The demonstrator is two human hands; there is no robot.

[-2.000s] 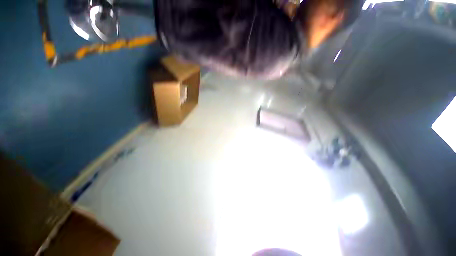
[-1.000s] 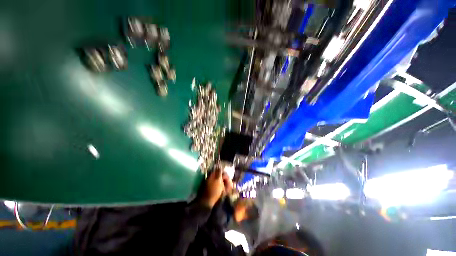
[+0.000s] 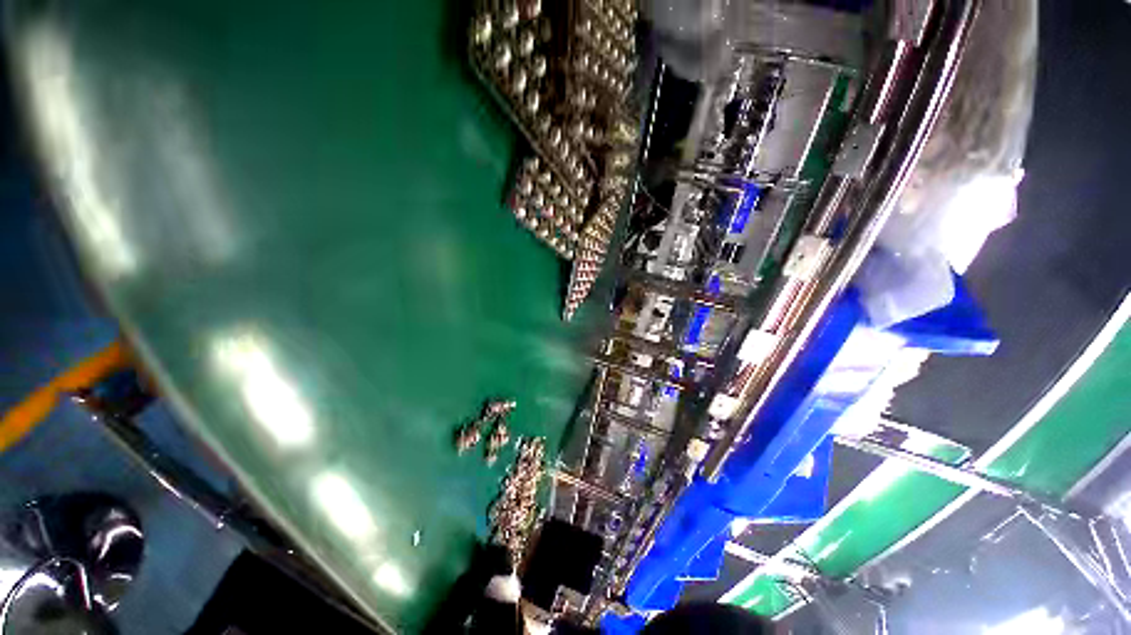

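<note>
Neither of my hands is in view. The picture is tilted sideways and somewhat blurred. A glossy green bench top (image 3: pixel 335 273) fills the left and middle. Many small metallic-looking parts stand in dense, regular rows (image 3: pixel 552 75) at the top centre, along the rail side of the bench. Farther down, a small cluster of parts (image 3: pixel 487 428) lies beside a loose pile of small parts (image 3: pixel 517 490). The parts are too small and blurred to identify.
Metal rails and equipment (image 3: pixel 682 273) run along the bench. Blue bins (image 3: pixel 775 478) line their outer side. A black box shape (image 3: pixel 562 561) is near the pile. Another person's dark clothing shows at the bottom. A shiny stool (image 3: pixel 114 546) and yellow floor line (image 3: pixel 62 387) are lower left.
The view has swung from the floor and cartons to the bench, then along it. The rows of parts have come into view. The other person's arms and hand have shifted down, mostly out of the picture.
</note>
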